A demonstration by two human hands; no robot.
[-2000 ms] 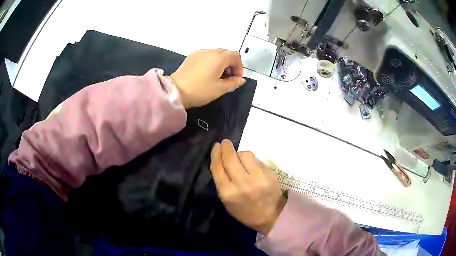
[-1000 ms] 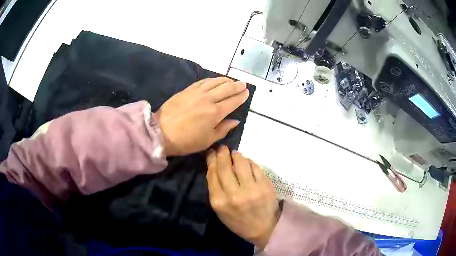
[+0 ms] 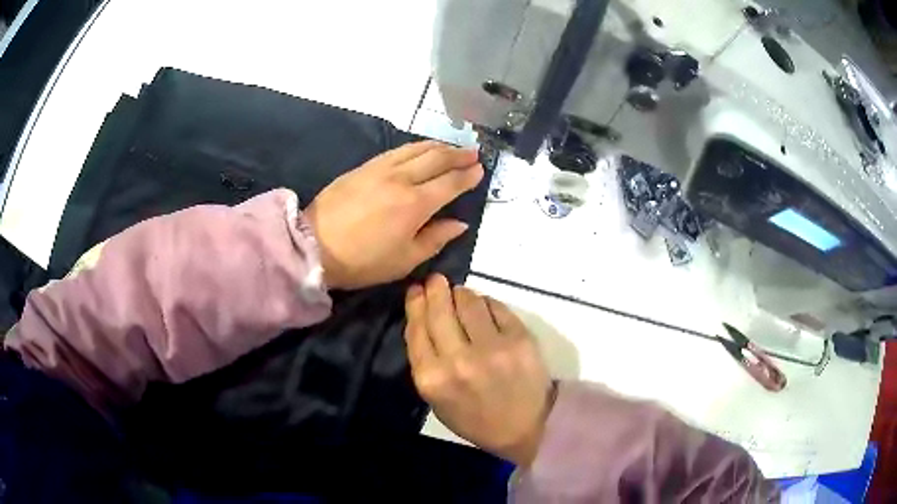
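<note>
A black fabric panel [image 3: 266, 123] lies in layers on the white table, its top right corner close by the needle area under the machine head [image 3: 482, 138]. My left hand [image 3: 388, 212] lies flat on the panel near its right edge, fingers pointing to the needle area. My right hand [image 3: 477, 364] rests at the panel's right edge, below my left hand, fingertips on the fabric. Whether the fingertips pinch the cloth cannot be told. The needle and the presser foot are mostly hidden.
Small dark metal parts [image 3: 657, 202] lie in a heap right of the needle area. Thread snips [image 3: 753, 358] lie at the right of the table. The control panel [image 3: 802, 226] is lit. A blue bin [image 3: 858, 482] shows at the lower right.
The panel's corner now lies close under the machine head. The view has shifted, so the head appears further left. My left hand has gone from a raised, curled pose to flat on the cloth.
</note>
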